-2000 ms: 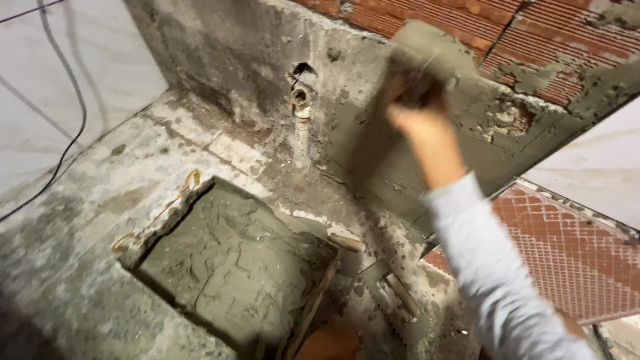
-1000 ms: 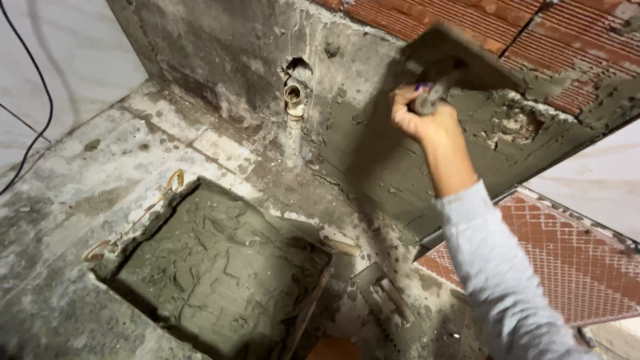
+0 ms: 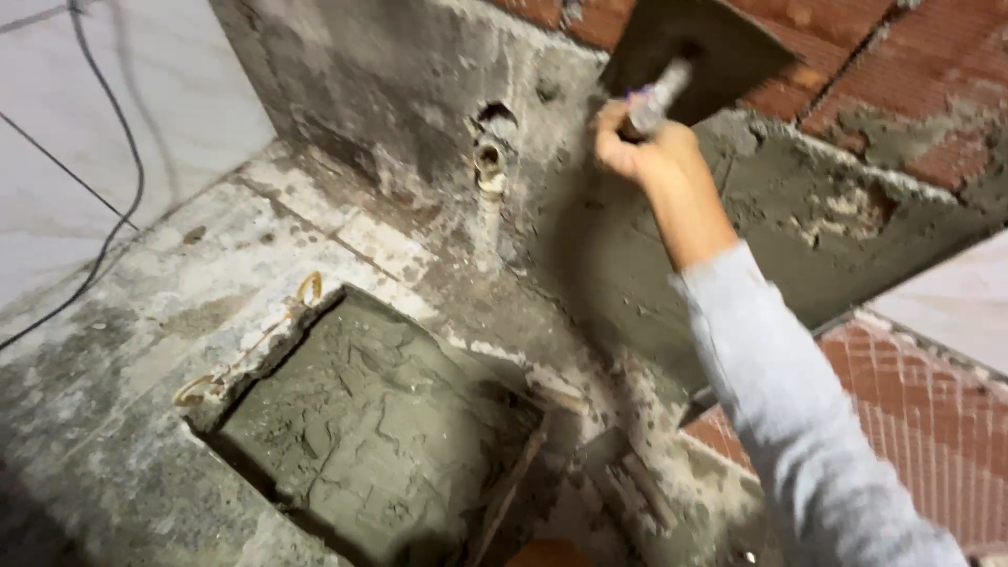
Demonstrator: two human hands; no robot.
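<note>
My right hand, in a light grey sleeve, grips the handle of a plastering trowel. The blade is over the red hollow-brick part of the wall, at the upper edge of a band of wet grey mortar. Whether the blade touches the wall cannot be told. Below on the left stands a square mortar box with rope handles, holding wet grey mortar. My left hand is not in view.
A pipe stub stands at the wall beside a hole. On the floor right of the box lies a second tool with a bar-shaped handle. A dark cable hangs at the left. Ribbed red tiles are at the right.
My right hand has lifted the trowel from the mortared band toward the bricks above, and the blade has turned.
</note>
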